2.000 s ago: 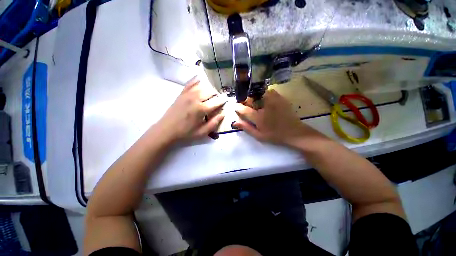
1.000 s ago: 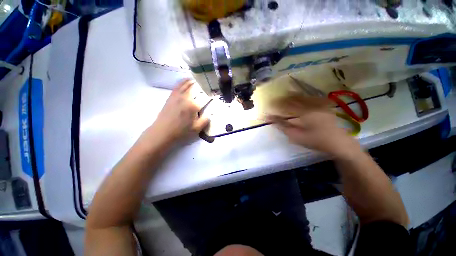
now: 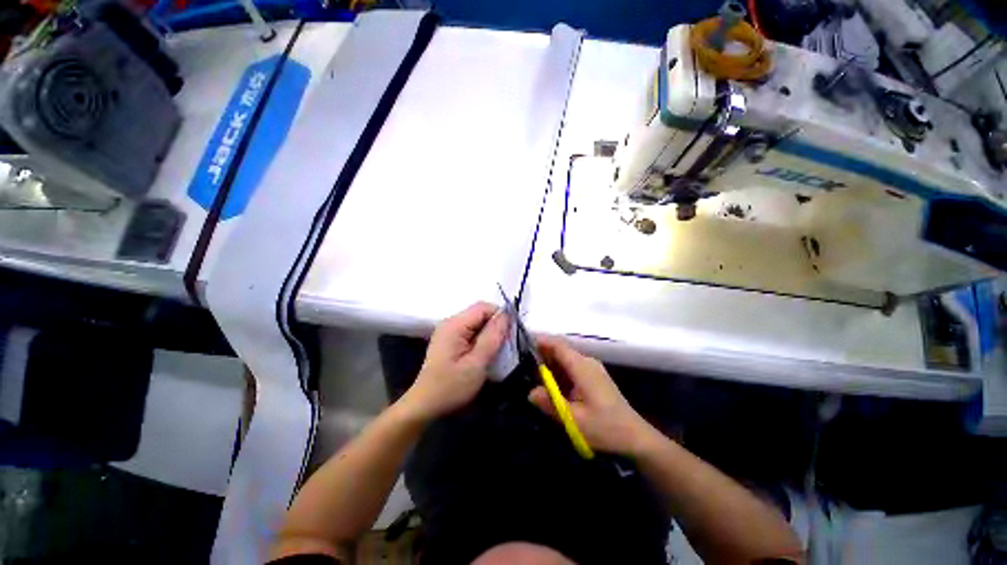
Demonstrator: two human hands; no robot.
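A narrow white fabric band (image 3: 552,144) with a dark edge runs from the back of the table down to my hands at the front edge. My left hand (image 3: 458,359) pinches its near end, which hangs just past the table edge. My right hand (image 3: 585,392) holds the scissors (image 3: 565,411) by the yellow handle. The blades point up and away, against the band beside my left fingertips. Whether the blades are open or closed on the fabric is hard to tell.
The sewing machine (image 3: 872,199) stands at the right, with a yellow-orange ring (image 3: 731,50) on top. Wide grey-white strips with black edges (image 3: 260,254) drape over the table at left. A second machine (image 3: 88,99) stands at far left.
My hands have left the needle area and moved to the table's front edge. My right hand has picked up the scissors from the machine bed. The view has shifted back, showing more table.
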